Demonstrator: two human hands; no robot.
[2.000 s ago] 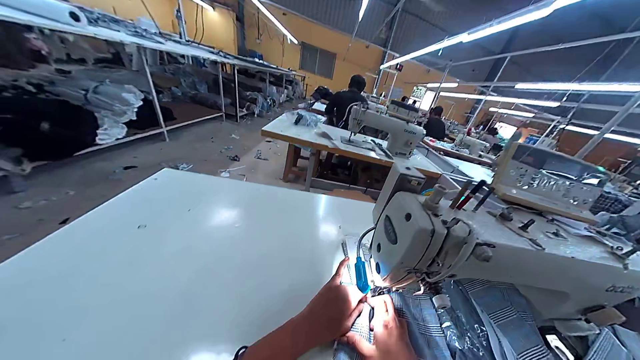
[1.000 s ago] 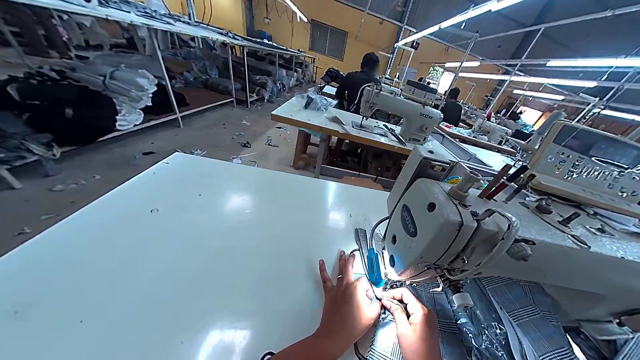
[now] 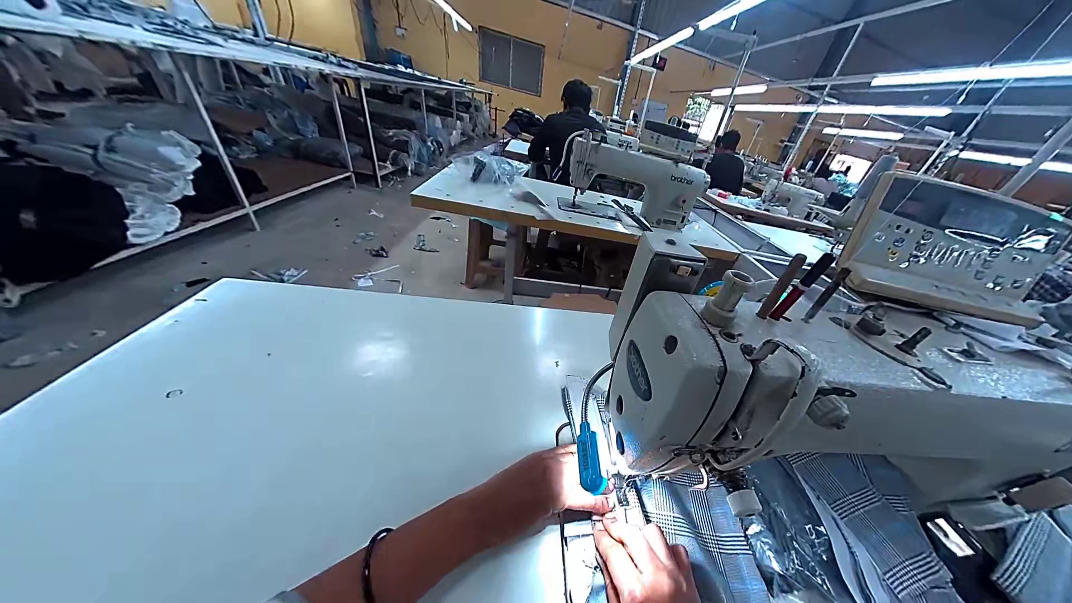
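A Brother industrial sewing machine [image 3: 678, 377] stands over grey checked fabric [image 3: 699, 523] at its needle area. My left hand [image 3: 565, 481] is at the needle's left side, its fingertips at the fabric edge beside a blue clip-on lamp [image 3: 590, 461] that partly hides them. Close by, nearer to me, my right hand [image 3: 645, 561] presses the fabric down with its fingers flat. A narrow fabric strip [image 3: 586, 389] lies behind the lamp. The machine head hides part of the needle area.
The white table top [image 3: 335, 435] extends to the left. A control panel [image 3: 946, 243] and pens [image 3: 804, 285] are on the right. Plastic-wrapped material [image 3: 783, 536] lies under the machine arm. Ahead is another sewing machine [image 3: 641, 172], with a seated person [image 3: 565, 134] beyond.
My left hand's fingers, spread on the table beside the lamp a second ago, are now drawn in closer to the needle area. My right hand remains on the fabric.
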